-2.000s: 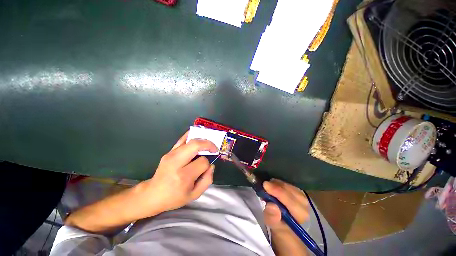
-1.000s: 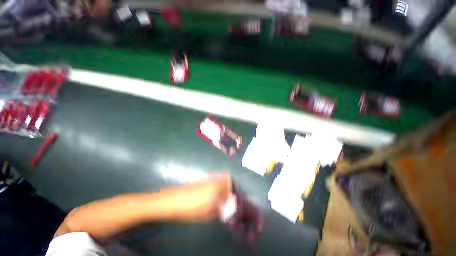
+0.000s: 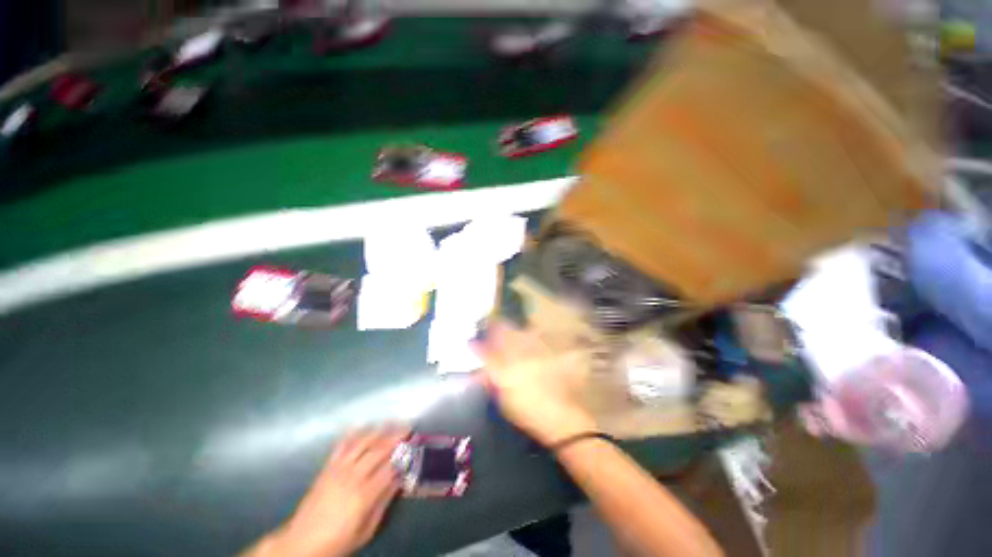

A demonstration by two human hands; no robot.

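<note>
The picture is blurred. My left hand point(image 3: 354, 484) holds the left end of a red-edged phone assembly point(image 3: 441, 466) low on the bench; its black area faces up. My right hand point(image 3: 538, 381) reaches over the bench, fingertips at the lower right edge of the white LCD modules point(image 3: 462, 310). Whether it grips one cannot be told. No soldering iron shows in it. The modules lie in overlapping rows. Another phone assembly point(image 3: 294, 297) lies left of them.
Phones point(image 3: 421, 166) lie on the green conveyor belt point(image 3: 272, 180) behind the white rail point(image 3: 141, 256). At right are a cardboard hood point(image 3: 740, 163), a dark fan point(image 3: 598, 277), a white solder reel point(image 3: 658, 368) and a pink fan point(image 3: 897, 400). A blue sleeve point(image 3: 952, 267) shows far right.
The view has swung right. My left hand has set the phone assembly low on the bench. My right hand, holding the iron two seconds ago and then out of view, is now at the modules.
</note>
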